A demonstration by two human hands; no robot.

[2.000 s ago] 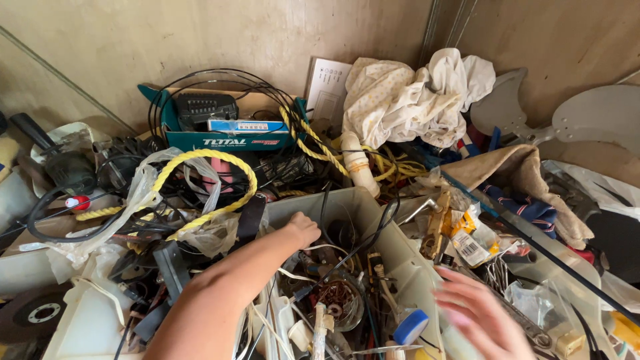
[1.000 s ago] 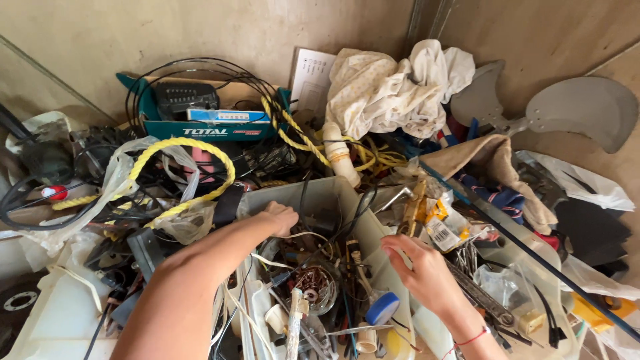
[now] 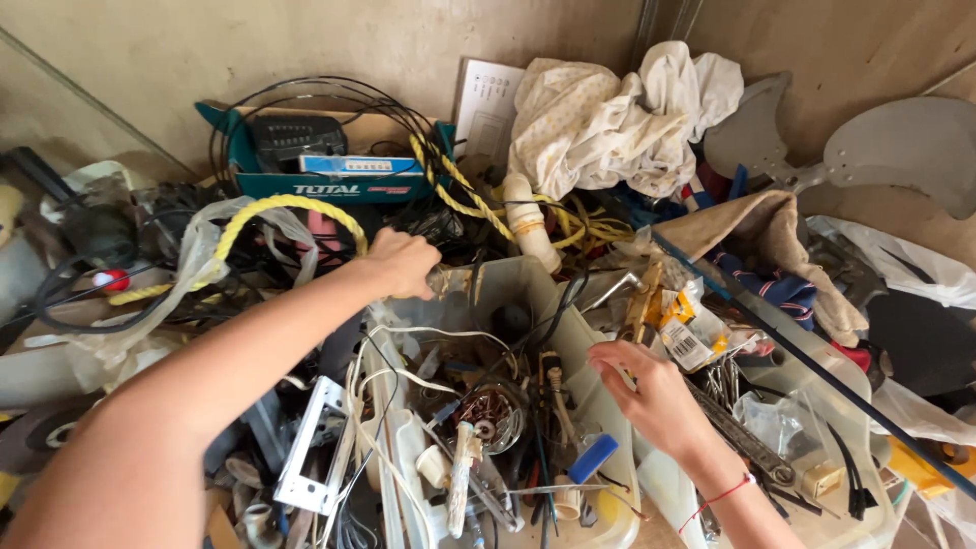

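My left hand [image 3: 402, 263] is at the back left corner of a translucent plastic bin [image 3: 602, 396], fingers curled down; what is under them is hidden. My right hand [image 3: 648, 389] hovers or rests by the bin's right wall, fingers loosely bent, beside a yellow-and-clear package [image 3: 690, 328]. The bin holds a jar of copper-coloured pieces [image 3: 488, 415], white wires [image 3: 427, 332], a blue-capped item [image 3: 593, 457] and mixed small parts. A yellow rope [image 3: 290, 202] loops just left of my left hand. A white metal bracket [image 3: 311, 442] lies left of the bin.
Behind stand a teal Total box [image 3: 328, 187] with a black charger-like device [image 3: 299, 139], a white plastic pipe [image 3: 528, 221] and a bundled pale cloth [image 3: 602, 122]. At right are grey fan blades [image 3: 900, 152], a long dark rod [image 3: 808, 351] and a second bin with wrenches [image 3: 747, 442].
My left hand has moved from inside the bin to its back left corner. My right hand has come farther into view since two seconds ago and stays by the bin's right wall.
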